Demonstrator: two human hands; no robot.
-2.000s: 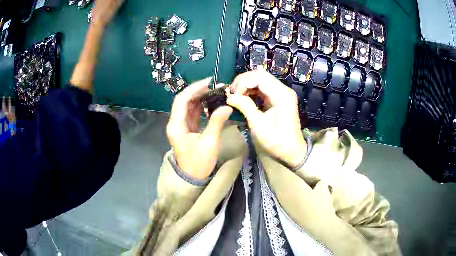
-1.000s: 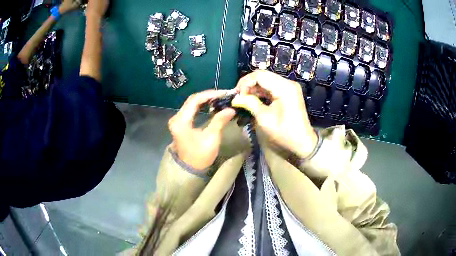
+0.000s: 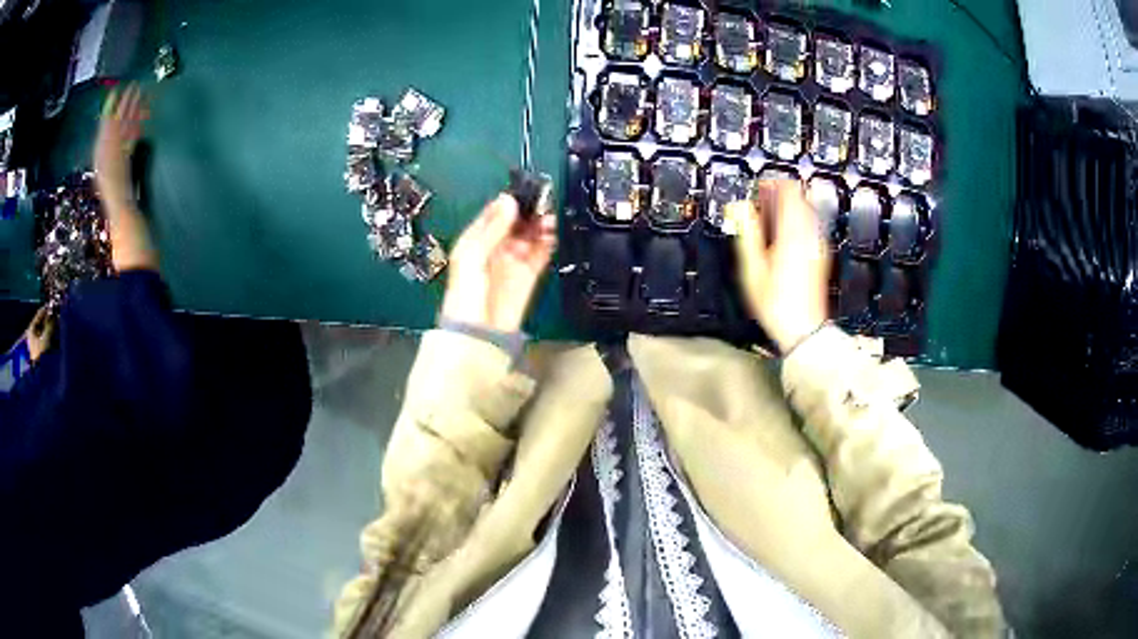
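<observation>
My left hand (image 3: 497,265) is at the tray's left side and grips a dark, blocky circuit board module (image 3: 530,194) at its fingertips. My right hand (image 3: 789,256) is over the black component tray (image 3: 577,187), its fingertips down at a pocket in the third row. The fingers are blurred and hide that pocket, so I cannot tell if they hold a module. The upper rows hold one module per pocket. The third row has modules at its left and bare pockets at its right. Loose modules (image 3: 397,187) lie in a cluster on the green mat, left of my left hand.
A coworker's hand (image 3: 122,125) and dark sleeve (image 3: 137,362) are at the left. A heap of modules (image 3: 72,237) lies beyond that arm. A black ribbed tray stack (image 3: 1083,275) stands at the right. A small piece (image 3: 166,60) lies on the mat at upper left.
My hands have parted from above the bench edge. The right moved onto the tray, the left forward with a module. The module apart from the cluster is gone from the mat. The coworker's arm moved.
</observation>
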